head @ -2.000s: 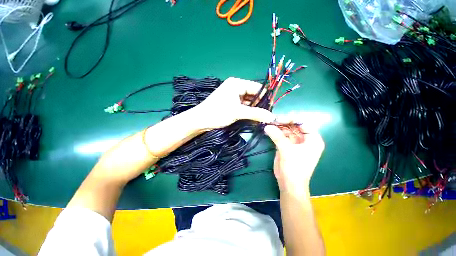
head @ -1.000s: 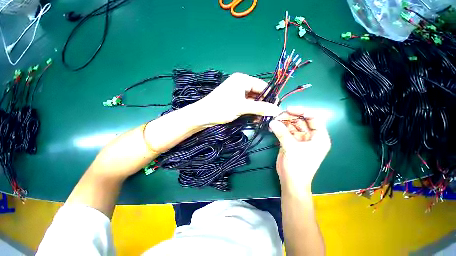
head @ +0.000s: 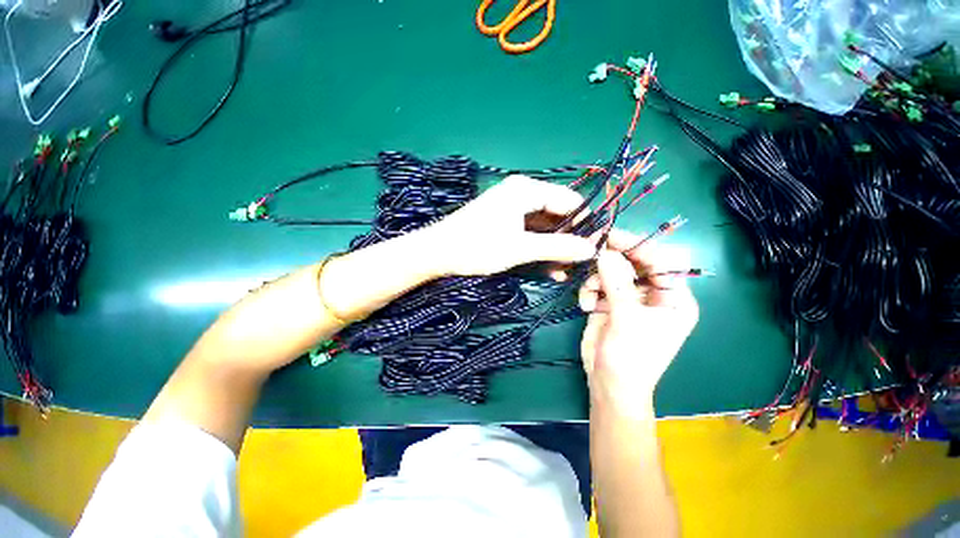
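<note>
A harness bunch (head: 442, 315) of folded black cables lies on the dark green mat, partly hidden under my left forearm. My left hand (head: 526, 226) is closed round the cable ends, with red and black leads (head: 632, 173) fanning out above it, pale tips up and to the right. My right hand (head: 640, 305) pinches a thin lead beside my left fingertips; a dark lead end with a light tip (head: 695, 273) sticks out past its fingers. Green plug connectors (head: 251, 212) lie at the bunch's left side, and another green plug (head: 324, 355) shows below my left forearm.
A large harness pile (head: 853, 221) lies at the right, with a clear plastic bag (head: 805, 53) behind it. Orange scissors handles (head: 518, 23) are at the far edge. A black power cord (head: 240, 63) and a white cord (head: 65, 68) lie far left. A smaller bunch (head: 42, 263) is at the left.
The fanned leads lean further right, and a separate lead tip now sticks out past my right fingers. My left hand keeps its hold. The whole view has shifted slightly.
</note>
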